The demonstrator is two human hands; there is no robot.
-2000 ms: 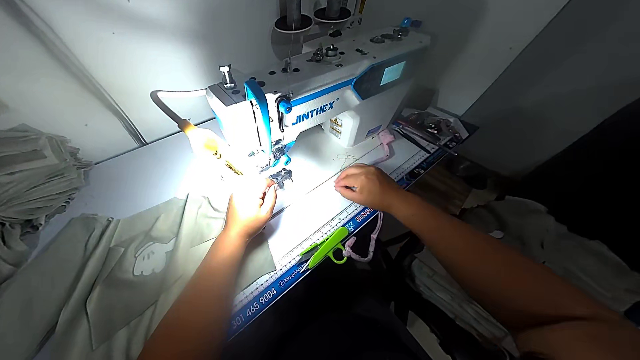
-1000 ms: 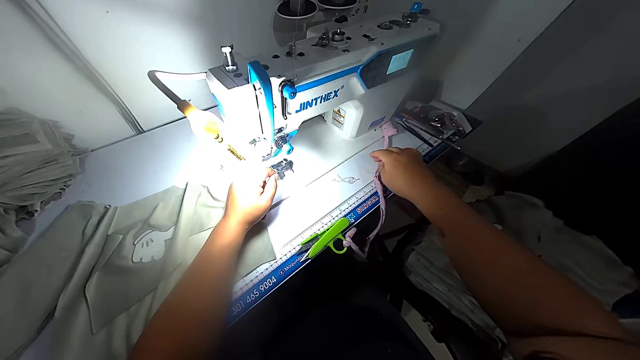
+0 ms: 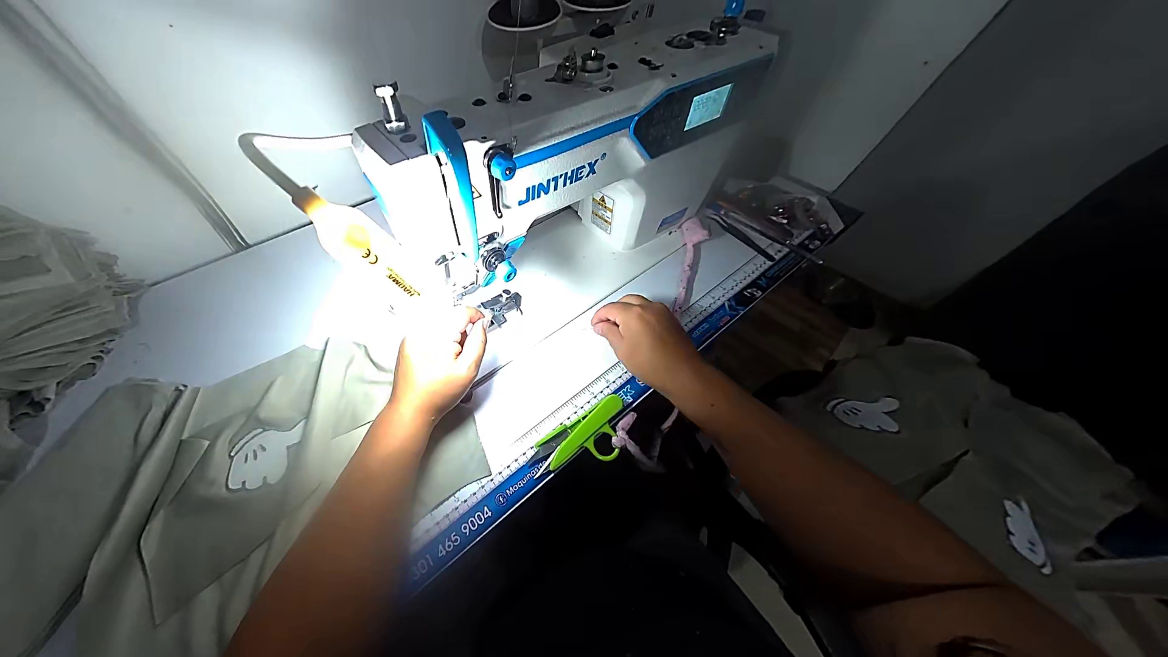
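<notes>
A white and blue Jinthex sewing machine (image 3: 566, 173) stands on the work table, its lamp (image 3: 351, 239) glaring over the needle area. My left hand (image 3: 440, 360) is beside the presser foot (image 3: 500, 308), thumb and forefinger pinched together; glare hides whether anything is between them. Grey-green fabric (image 3: 219, 511) with a white glove-shaped patch (image 3: 265, 456) lies under and left of that forearm. My right hand (image 3: 643, 338) is over the table front, fingers curled, with what they hold unclear. A pink fabric strip (image 3: 688, 265) lies just behind it. Green-handled thread snips (image 3: 584, 436) rest on the front edge.
A measuring tape (image 3: 584, 397) runs along the table's front edge. At the back right is a tray (image 3: 844, 214) with tools and small items. Stacked fabric (image 3: 55, 310) sits at the far left. More patched fabric pieces (image 3: 958, 438) lie lower right, beyond my right arm.
My right hand has come away from the pink strip it was touching one second ago and moved left, nearer the machine's needle area. My left hand stays by the presser foot.
</notes>
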